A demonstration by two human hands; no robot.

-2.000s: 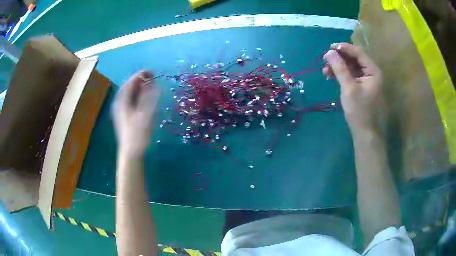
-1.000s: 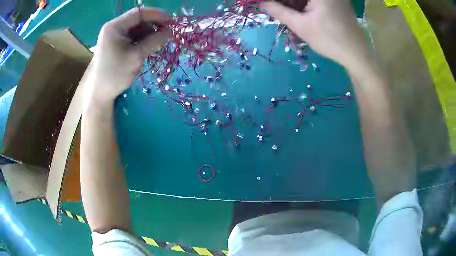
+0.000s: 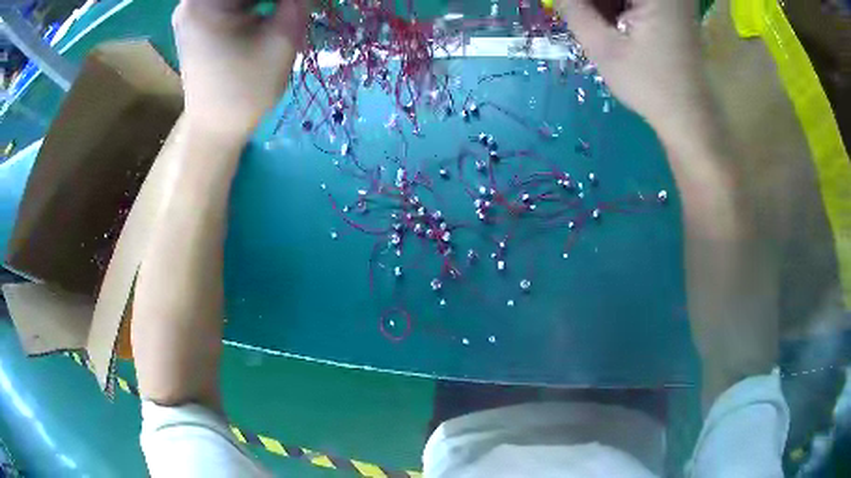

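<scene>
A tangled bundle of red wire leads (image 3: 392,42) hangs between my hands at the top of the view, its strands dangling over the white strip. My left hand (image 3: 238,61) grips its left side; the fingertips are cut off by the top edge. My right hand (image 3: 639,56) is at its right side, fingers curled and partly cut off, so its grip is partly hidden. Loose leads with small white and dark end pieces (image 3: 429,224) lie scattered on the green mat (image 3: 299,280). One lead curled into a ring (image 3: 395,324) lies near the front.
An open cardboard box (image 3: 89,168) with red leads inside stands at the left, partly behind my left forearm. Another carton (image 3: 746,112) with yellow tape (image 3: 807,103) is at the right edge. Black-and-yellow striped tape (image 3: 317,457) runs along the bottom.
The heap was on the mat; both hands moved inward, took hold of it and lifted it up and away. More loose leads now lie on the mat than one second ago.
</scene>
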